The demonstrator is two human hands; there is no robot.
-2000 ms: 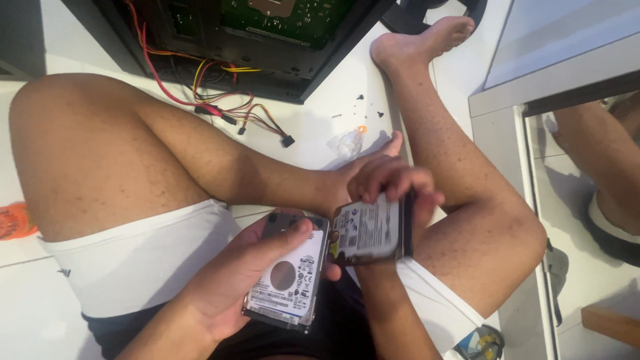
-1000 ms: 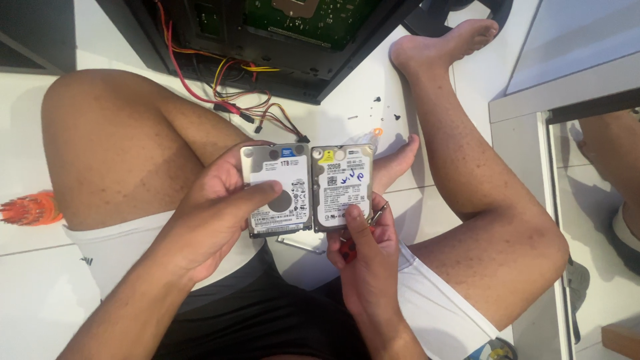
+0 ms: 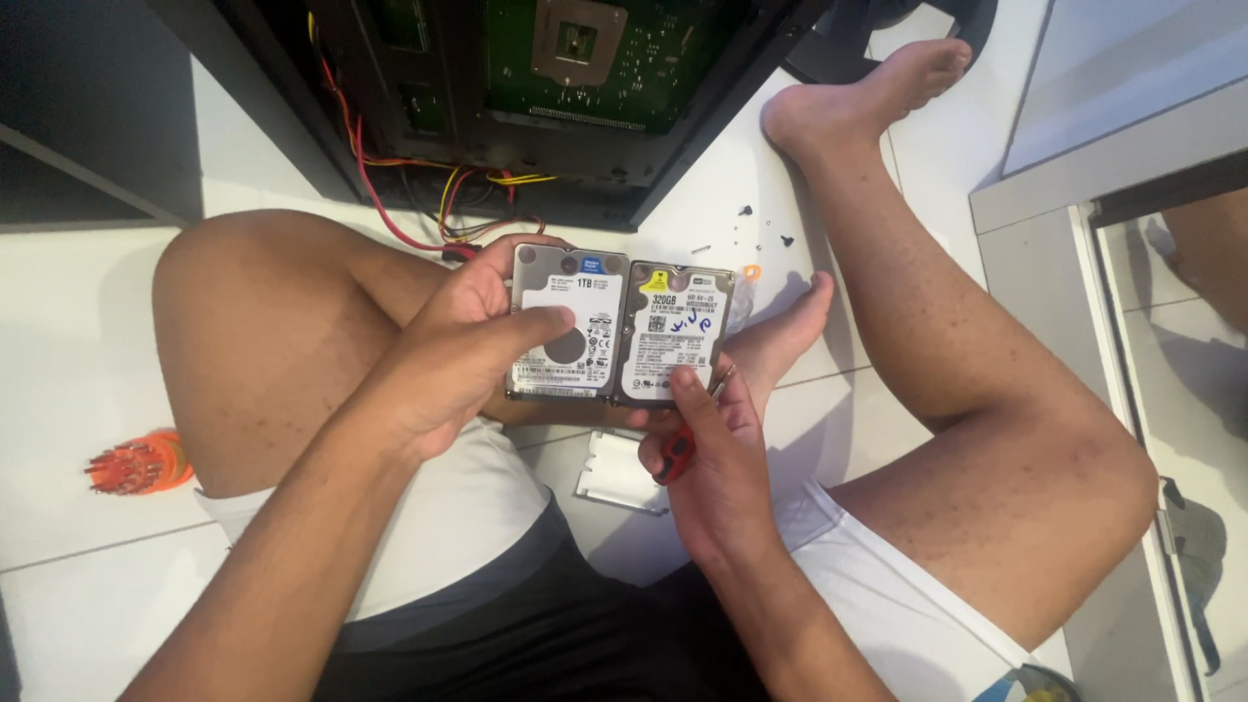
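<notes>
My left hand (image 3: 468, 341) grips a 2.5-inch hard drive (image 3: 568, 327) with a blue mark on its white label, the thumb lying on its face. Beside it, edges touching or nearly so, a second 2.5-inch hard drive (image 3: 675, 336) with a yellow mark and blue handwriting is pinched by my right hand (image 3: 717, 439) at its lower edge. That same hand also holds a red and black handled screwdriver (image 3: 675, 453) against the palm, its metal shaft showing past the fingers. Both labels face up. Below the drives a metal bracket (image 3: 622, 473) lies on the floor.
An open black computer case (image 3: 624, 195) with a green board stands ahead, red and yellow cables (image 3: 390, 219) trailing out. Small screws (image 3: 786, 241) lie near the foot. An orange holder of screwdriver bits (image 3: 146, 463) sits at left. A white cabinet with a mirror (image 3: 1170, 390) borders the right.
The drive in my right hand was tilted two seconds ago, then came level beside the other drive. Since one second ago the two have stayed side by side. The metal bracket on the floor shows more fully.
</notes>
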